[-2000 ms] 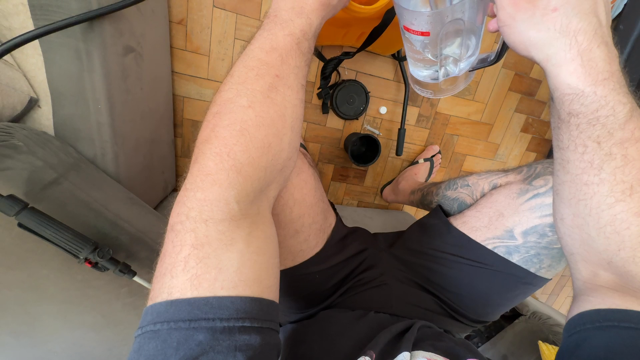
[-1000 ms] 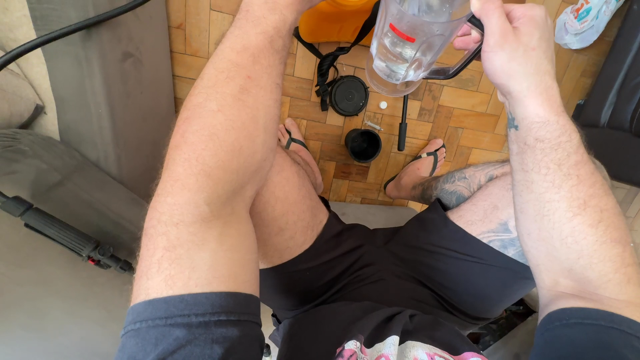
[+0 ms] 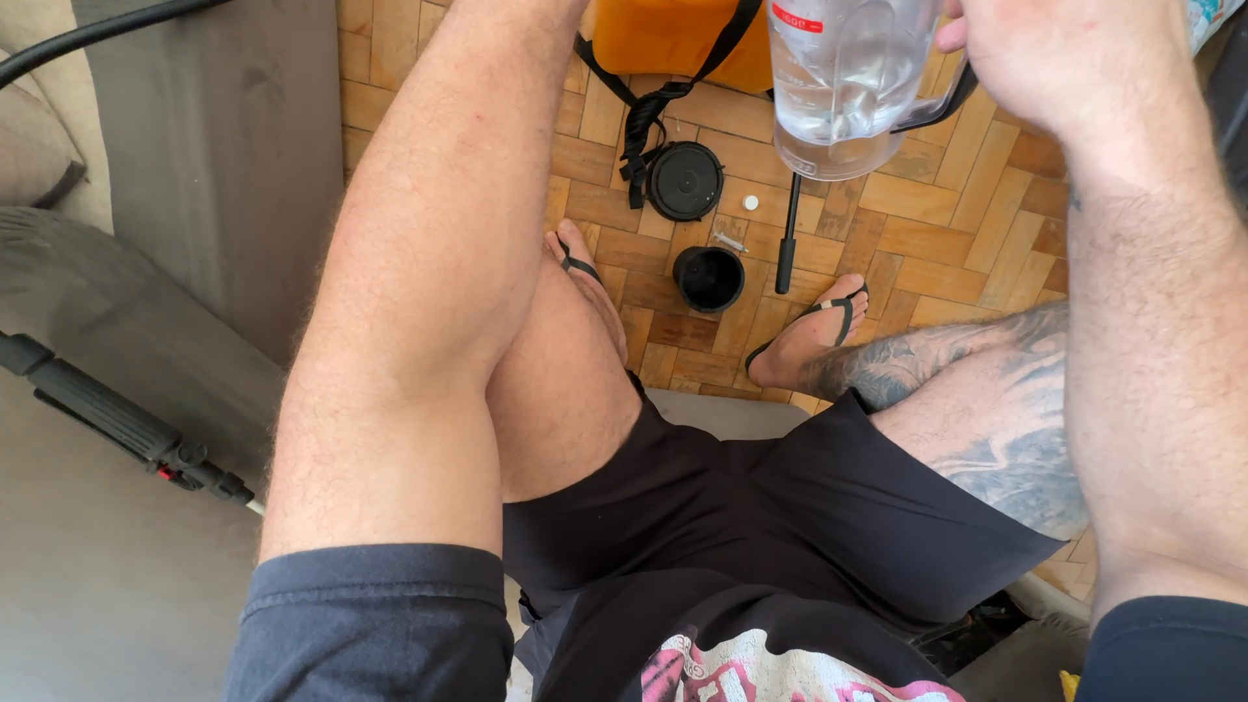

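My right hand (image 3: 1033, 58) is closed around the handle of a clear plastic jug (image 3: 843, 88) with liquid in it, at the top of the view. The jug hangs tilted over the floor, beside an orange plastic tank (image 3: 673, 44) with black straps (image 3: 648, 122). My left forearm reaches up to the tank's left side; the left hand is cut off by the top edge. Below the tank, a round black cap (image 3: 685, 181), a small white cap (image 3: 750, 202), a small syringe-like clear piece (image 3: 729, 242) and an open black cup (image 3: 709, 279) lie or stand on the floor.
A black-gripped rod (image 3: 786, 258) lies under the jug on the parquet floor (image 3: 682, 331). My sandalled feet are on either side of the cup. A grey sofa (image 3: 224, 175) is at the left, with a black spray lance handle (image 3: 117, 414) and a black hose (image 3: 97, 34).
The jug in my right hand stays near the tank, shifting slightly against it. My left hand has gone out of view at the top. The things on the floor have not moved.
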